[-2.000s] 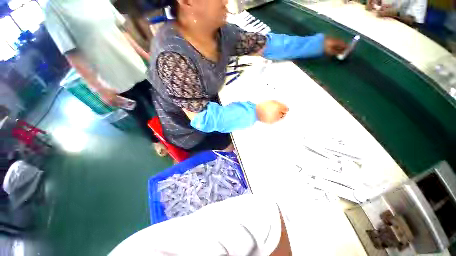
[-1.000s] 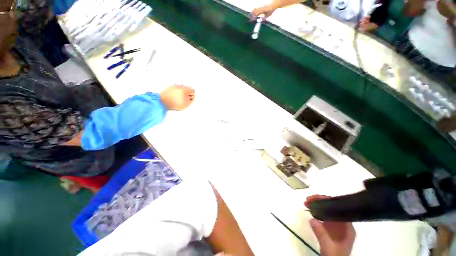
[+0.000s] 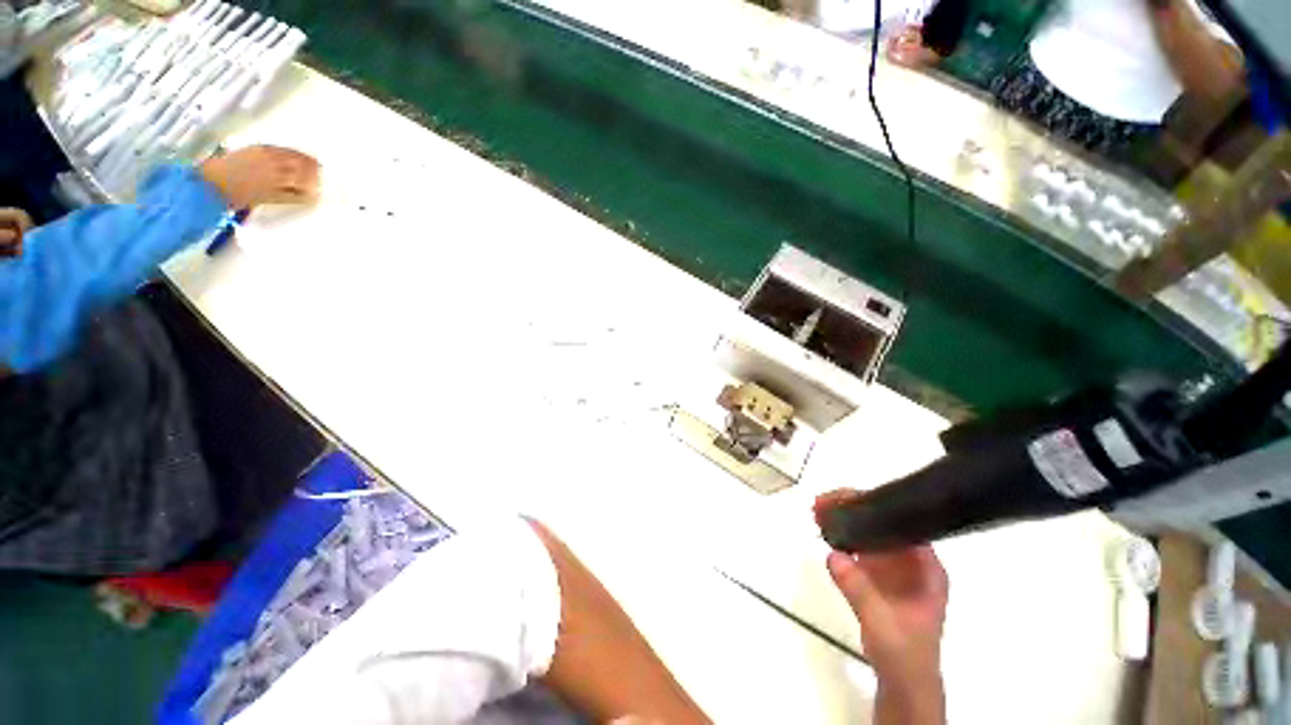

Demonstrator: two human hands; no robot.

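Observation:
The black electric screwdriver (image 3: 977, 489) with pale labels slants in from the right, its lower end pointing left over the bench. My right hand (image 3: 895, 588) is wrapped around this lower end, with fingers above and the thumb below. The bit and any workpiece at it cannot be made out. My left upper arm in a white sleeve comes in at the bottom, but my left hand is below the picture's edge.
The screw feeder (image 3: 807, 347) stands beyond my hand by the green conveyor (image 3: 595, 184). A thin dark rod (image 3: 793, 618) lies on the bench (image 3: 467, 411). A blue bin (image 3: 269, 560) of pale pieces is lower left. A neighbour's blue sleeve (image 3: 106, 255) reaches in left; round-headed units (image 3: 1134, 567) lie right.
The view has swung right, bringing in the screwdriver, my right hand and the round-headed units. Since one second ago, my hand stays on the screwdriver; the neighbour's hand has moved towards the dark-blue tools.

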